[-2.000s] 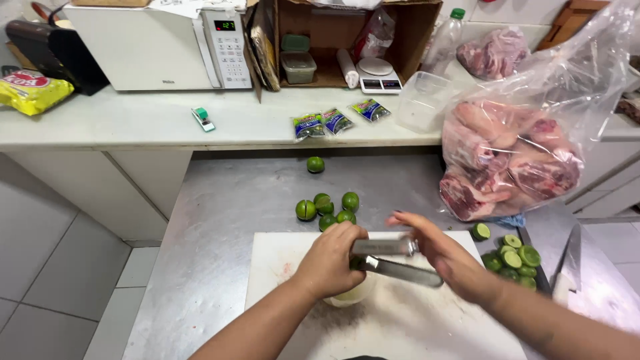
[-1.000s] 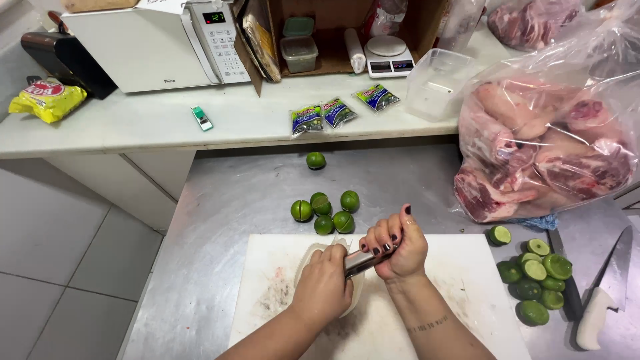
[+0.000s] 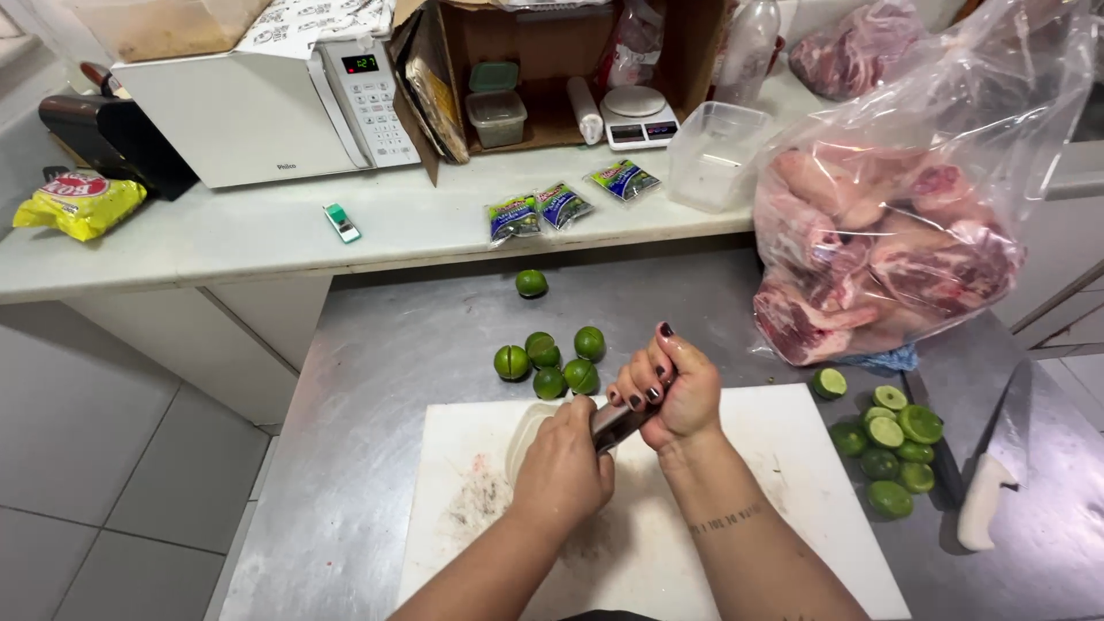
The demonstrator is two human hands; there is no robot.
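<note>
A metal citrus squeezer [image 3: 617,425] spans both hands over the white cutting board [image 3: 690,552]. My right hand [image 3: 677,384] grips its closed handles, and my left hand [image 3: 565,461] wraps around its head end. Whatever lies inside the squeezer is hidden. Under my left hand a pale plastic bowl [image 3: 524,431] shows in part. Beyond the board sit several scored limes [image 3: 543,349], with a single lime [image 3: 531,283] farther back. Squeezed or cut lime halves [image 3: 888,431] are heaped right of the board.
A white-handled knife [image 3: 983,500] lies on the metal table's right side. A clear bag of raw meat [image 3: 880,250] stands at the back right. On the rear counter are seasoning packets [image 3: 565,205], a clear plastic container [image 3: 716,155], a kitchen scale [image 3: 638,116] and a microwave [image 3: 250,112].
Two seconds ago the squeezer's handles were spread, with my right hand by them. One second ago they were together in my right hand's grip, and they remain so.
</note>
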